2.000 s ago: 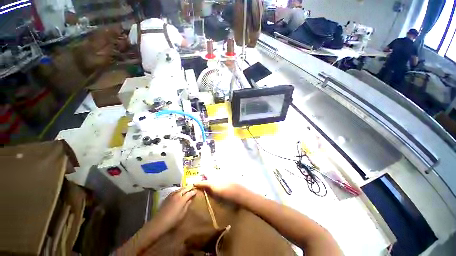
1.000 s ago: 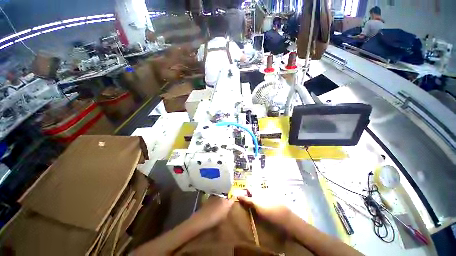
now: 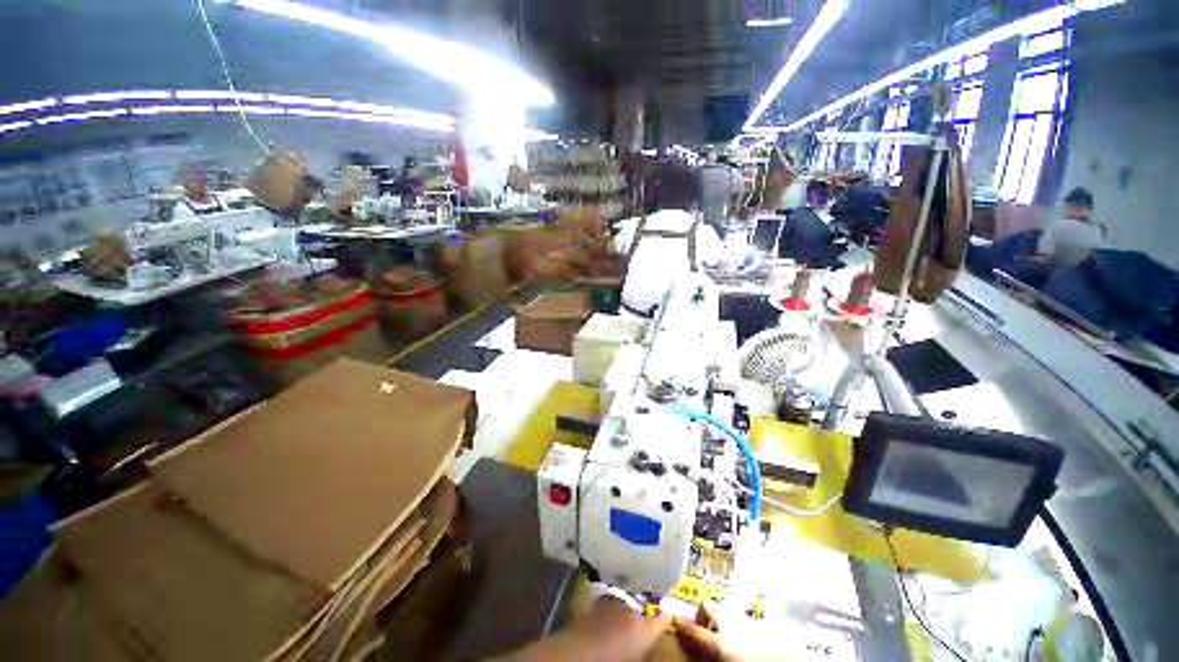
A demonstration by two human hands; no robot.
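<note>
The white sewing machine head (image 3: pixel 630 528), with a blue label and a red button, stands in front of me. My left hand (image 3: pixel 618 631) is low at the bottom edge, just under the machine head. My right hand (image 3: pixel 698 639) is beside it, cut off by the bottom edge. Both hands are close together by the yellow clamp (image 3: pixel 696 591). A small bit of brown fabric (image 3: pixel 662 643) shows between the fingers; the rest of it is out of the picture. How firmly the fingers grip is hard to see.
A tall pile of brown pieces (image 3: pixel 291 472) stands at the left. A dark-framed screen (image 3: pixel 954 481) stands right of the head, with cables near it. A fan (image 3: pixel 780 360) and thread cones (image 3: pixel 799 287) are behind. People sit or stand farther back.
The view has swung up and left, so the machine and screen sit lower and farther right. The hands remain at the clamp but are mostly cut off. The table tools have left the view.
</note>
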